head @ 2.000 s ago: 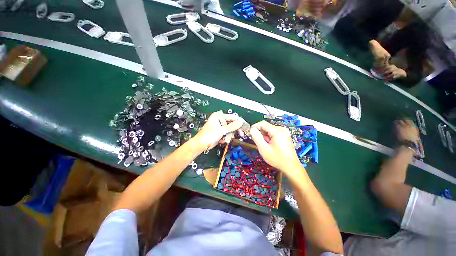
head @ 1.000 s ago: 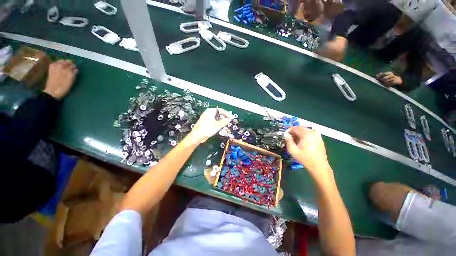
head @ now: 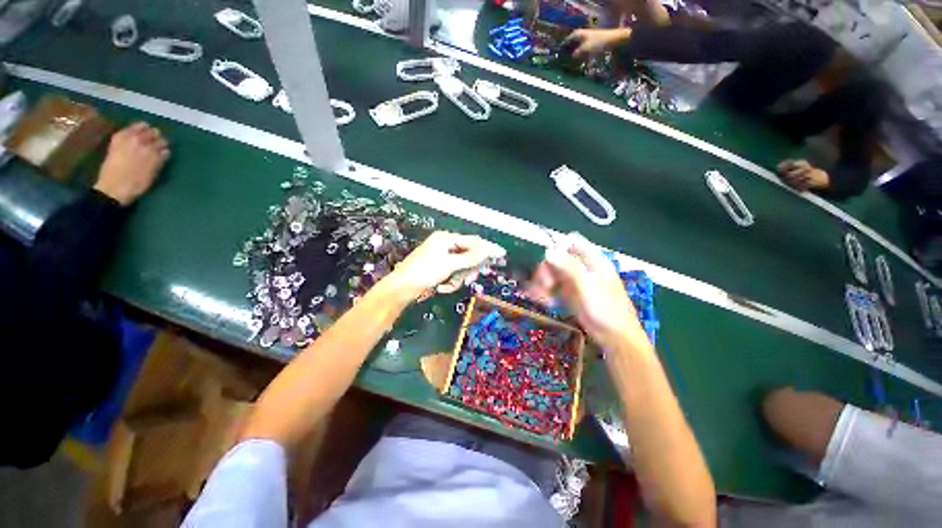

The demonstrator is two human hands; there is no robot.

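Note:
My left hand (head: 444,264) is above the bench behind the parts box, its fingers closed on small silvery pieces that are mostly hidden. My right hand (head: 587,284) is just right of it, blurred, with fingers bent; whether it holds anything cannot be told. The parts box (head: 448,361), shallow with yellow-tan edges, holds small red-and-blue components (head: 516,376). A loose pile of silvery, grey-green pieces and pale rings (head: 284,294) lies left of the box. Blue cylinders (head: 640,301) lie right of the box, partly behind my right hand.
White housings (head: 584,196) lie on the green line beyond the pale rail (head: 454,206). A grey post (head: 300,88) stands at upper left. Another person's hand (head: 134,163) rests near a brown carton (head: 57,134) at left. Another person's arm (head: 801,421) is at right; others work across the line.
My right hand has moved left and up from the blue cylinders towards my left hand. Housings on the line have shifted right. Across the line, a person's arm now reaches left towards parts.

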